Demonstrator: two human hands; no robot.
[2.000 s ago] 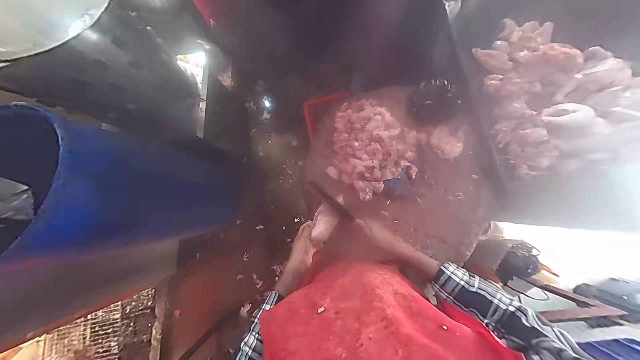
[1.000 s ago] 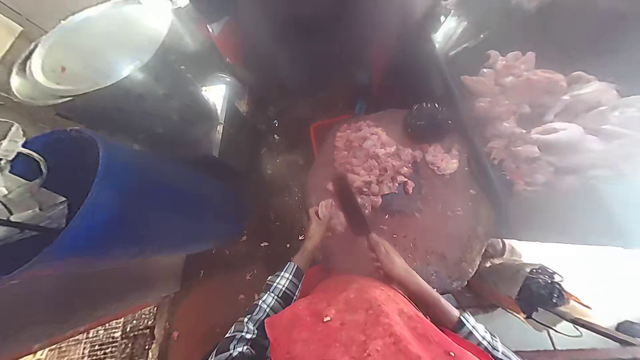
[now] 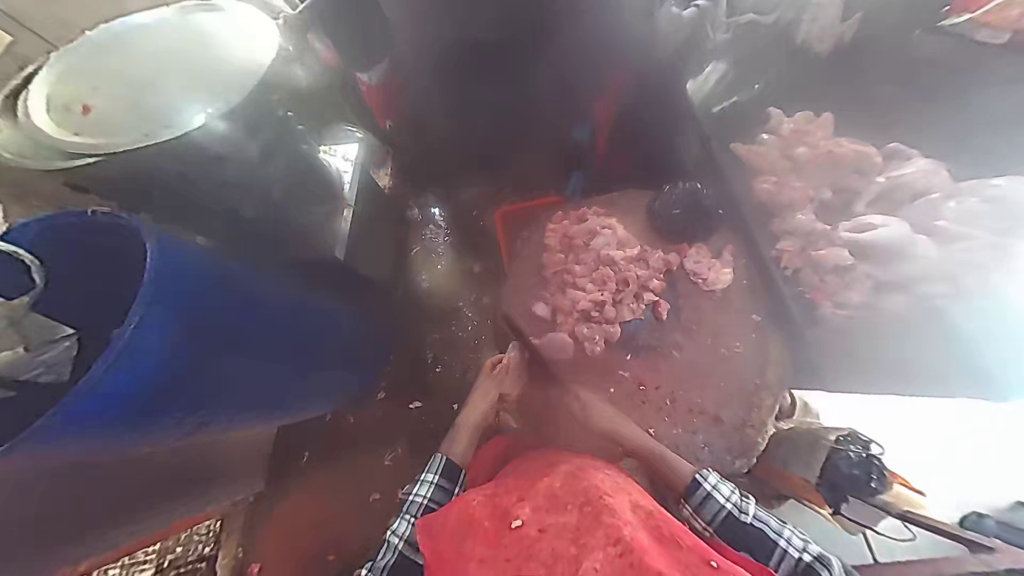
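Note:
My right hand (image 3: 578, 404) holds a dark-bladed knife (image 3: 528, 344) low over the near left part of a round chopping block (image 3: 696, 384). Just left of the blade, my left hand (image 3: 498, 384) grips a piece of pale raw meat (image 3: 514, 370), partly hidden by its fingers. Another pale piece (image 3: 554, 346) lies on the block just right of the blade. Beyond it spreads a heap of chopped raw meat (image 3: 600, 276), with a smaller clump (image 3: 709, 266) to its right. The knife handle is hidden within my right hand.
A dark round object (image 3: 685, 211) sits at the block's far edge, near a red tray rim (image 3: 502, 232). Large pieces of raw poultry (image 3: 848, 216) are piled on the counter at right. A blue barrel (image 3: 240, 336) stands left, below a pale basin (image 3: 152, 76).
The knife, pointing up toward the meat heap a second ago, is now angled to the left beside my left hand. My right hand has moved closer to my left.

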